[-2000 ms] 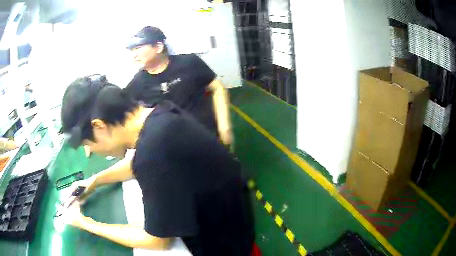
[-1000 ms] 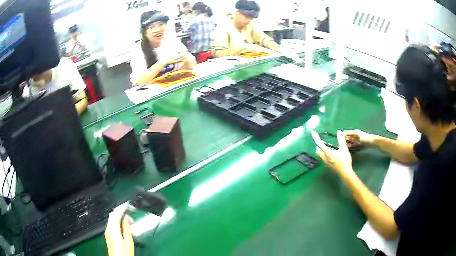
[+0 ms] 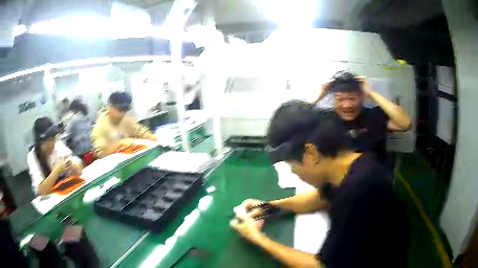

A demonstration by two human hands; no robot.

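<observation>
Neither of my hands is in view. Nearest in front of me is the glossy green bench (image 3: 225, 183). Part of a thin black frame (image 3: 186, 257) lies flat on it at the bottom edge of the picture, cut off. A large black parts tray (image 3: 149, 196) with rows of pockets lies on the bench at centre left. A seated neighbour in a black shirt and cap holds a small dark item (image 3: 266, 210) in both hands over the bench; its shape is blurred.
Two dark speakers (image 3: 73, 242) stand at the lower left. Behind the neighbour a person (image 3: 361, 118) in black stands with both hands raised to the head. Across the bench, workers sit at orange mats (image 3: 68, 185). A white column (image 3: 466, 104) is at the right.
The view has swung left, then partly back right. My hand, seen one second ago at lower left, is out of the picture. The standing person's arms have gone up to the head.
</observation>
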